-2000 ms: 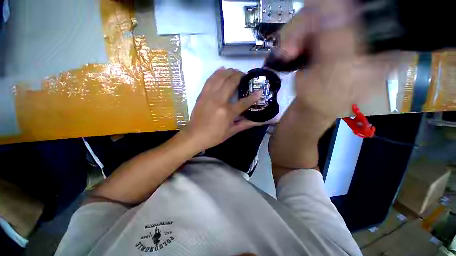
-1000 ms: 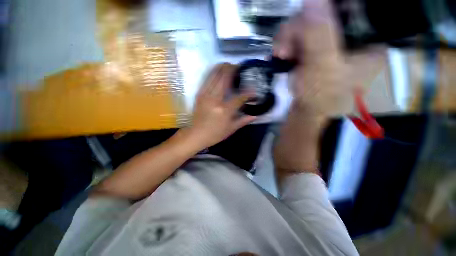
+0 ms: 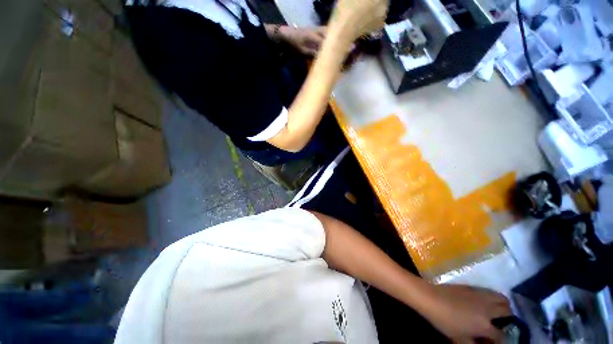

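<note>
My left hand [image 3: 470,312] is at the lower right, with its fingers at a black housing [image 3: 514,330] that is cut off by the picture's bottom edge. The inside of this housing cannot be made out. My right hand is out of the picture, and no driver shows near my left hand. Waiting units, black and rounded with silver insides [image 3: 538,193], stand on the bench at the right, beyond my left hand. A pale and silver screw feeder with dark sides [image 3: 568,312] is partly visible at the lower right.
Another worker [image 3: 212,74] in a dark top sits at the bench, hands near a second dark-sided box [image 3: 440,70]. White box-like plastic parts [image 3: 585,114] are heaped at the right. Orange-brown tape [image 3: 420,195] covers the bench edge. Large cartons [image 3: 77,101] stand at the left.
The view has swung left, bringing in the other worker and the plastic parts. My right hand has left the picture. My left hand and the housing now appear at the lower right.
</note>
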